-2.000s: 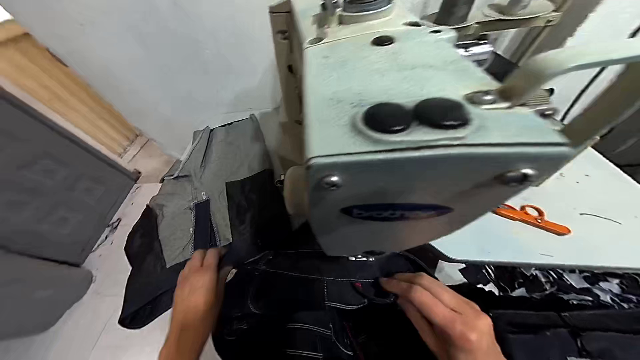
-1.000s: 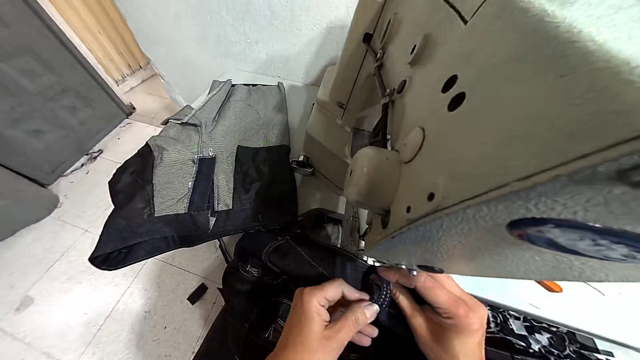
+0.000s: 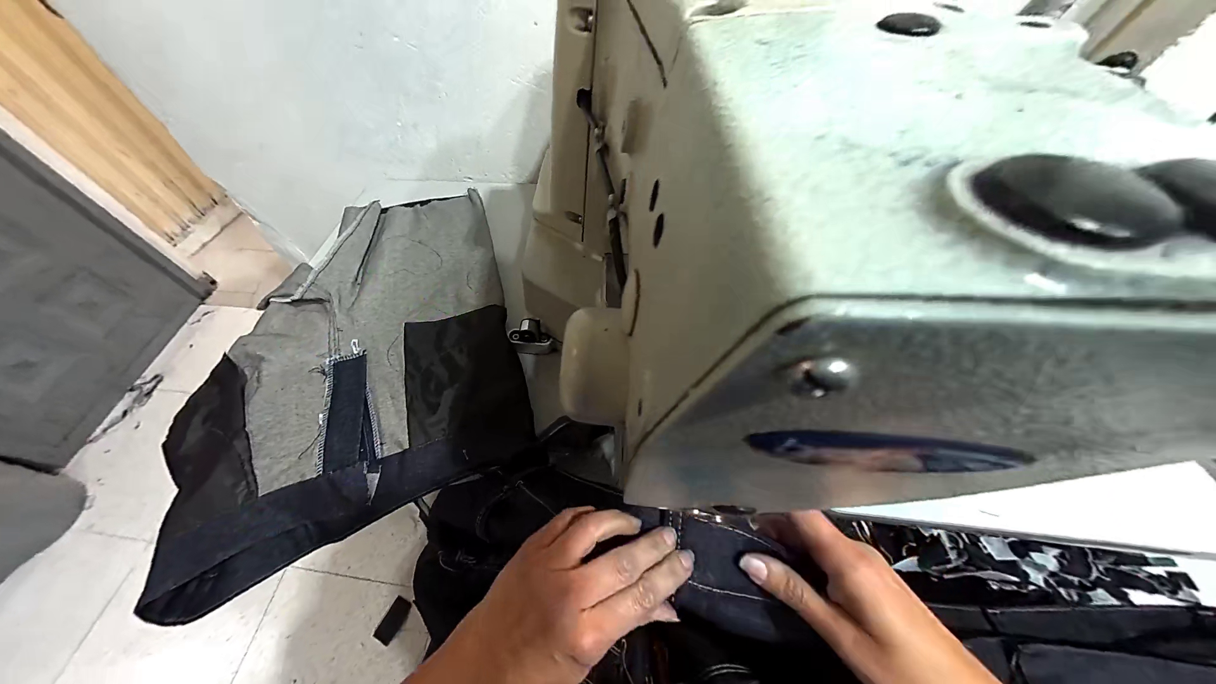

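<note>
Beneath the head of an industrial sewing machine (image 3: 912,399) lies a dark denim garment (image 3: 741,603) with light topstitching. My left hand (image 3: 594,589) rests flat on it beside a stitched seam, fingers close together. To its right, my right hand (image 3: 845,594) has its thumb on top of the denim and its fingers partly hidden under the machine head, so its hold cannot be fully seen. The needle area is hidden behind the machine head. Left of the machine hangs another denim garment, inside out (image 3: 418,256), with grey cloth, black pocket pieces and a dark waistband.
Dark fabric scraps (image 3: 1054,570) lie at the right below the edge of the white table (image 3: 1092,508). A small dark scrap (image 3: 392,619) is on the tiled floor (image 3: 328,617). A grey door (image 3: 85,304) stands at the left, and a white wall (image 3: 332,85) rises behind.
A second ago both hands were close together at the denim's edge; now they are apart, the left one flat on the cloth. The view has shifted.
</note>
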